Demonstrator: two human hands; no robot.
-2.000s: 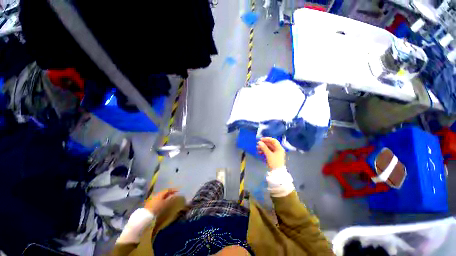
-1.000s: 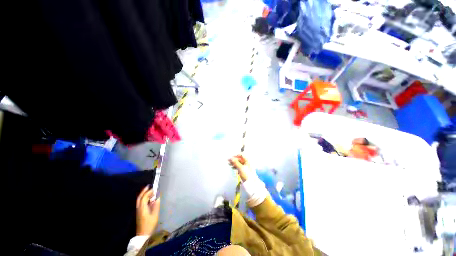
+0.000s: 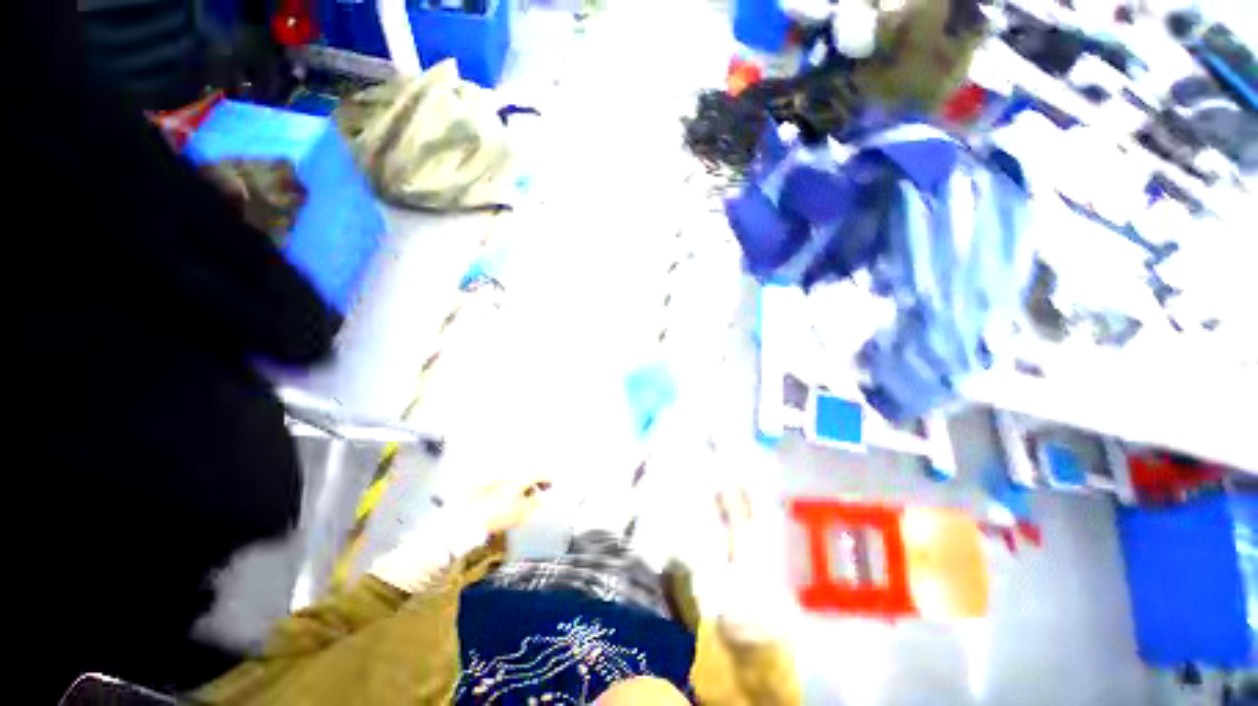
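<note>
My left hand (image 3: 513,505) is low in the middle, blurred and washed out by glare over the floor. My right hand (image 3: 734,521) is a faint blur right of my lap. I see nothing held in either hand, but the fingers are not clear. Black cloth (image 3: 124,372) fills the left side, with a metal stand leg (image 3: 320,476) at its lower edge.
Yellow-black tape (image 3: 373,490) runs along the aisle. A blue bin (image 3: 324,207) and an olive sack (image 3: 431,145) are upper left. Striped and blue cloth (image 3: 945,262) hangs at the white tables on the right. Below are a red-orange stool (image 3: 849,559) and a blue bin (image 3: 1193,572).
The view has moved forward along the aisle. The near white table at right has left view. My left hand is off the rack's edge, and my right hand is lower and further right.
</note>
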